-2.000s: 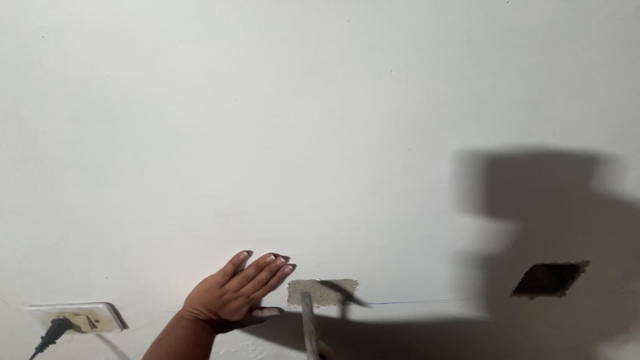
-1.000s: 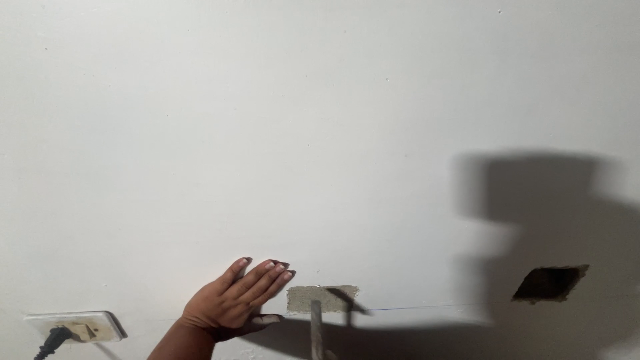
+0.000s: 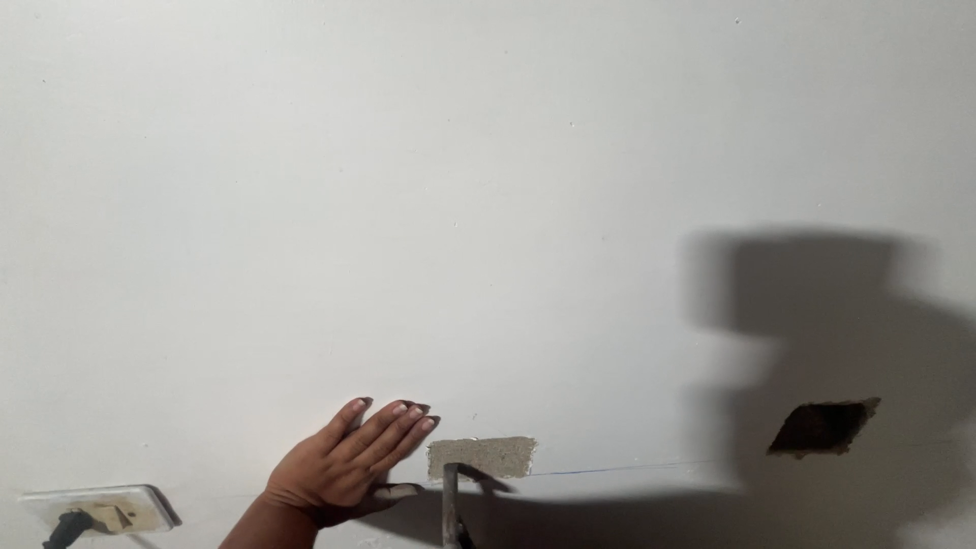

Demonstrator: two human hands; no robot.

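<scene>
My left hand [image 3: 339,465] lies spread flat on the white wall [image 3: 488,229], low and left of centre, holding nothing. Just right of its fingertips is a rectangular patch of bare grey plaster or cement [image 3: 499,454], its paint gone and its edges rough. The tip of a thin metal bar-like tool [image 3: 450,499] overlaps the lower left part of that patch, and its shaft runs down out of the frame. What holds the tool is hidden below the edge; my right hand cannot be seen.
At the lower left a stained white outlet plate [image 3: 156,511] holds a black plug [image 3: 67,530]. A ragged dark hole [image 3: 823,427] opens in the wall at the lower right, within a large shadow. A thin blue line [image 3: 610,469] runs right from the patch.
The tool's tip has shifted left over the grey patch compared with one second ago. My left hand stays flat on the wall in nearly the same place.
</scene>
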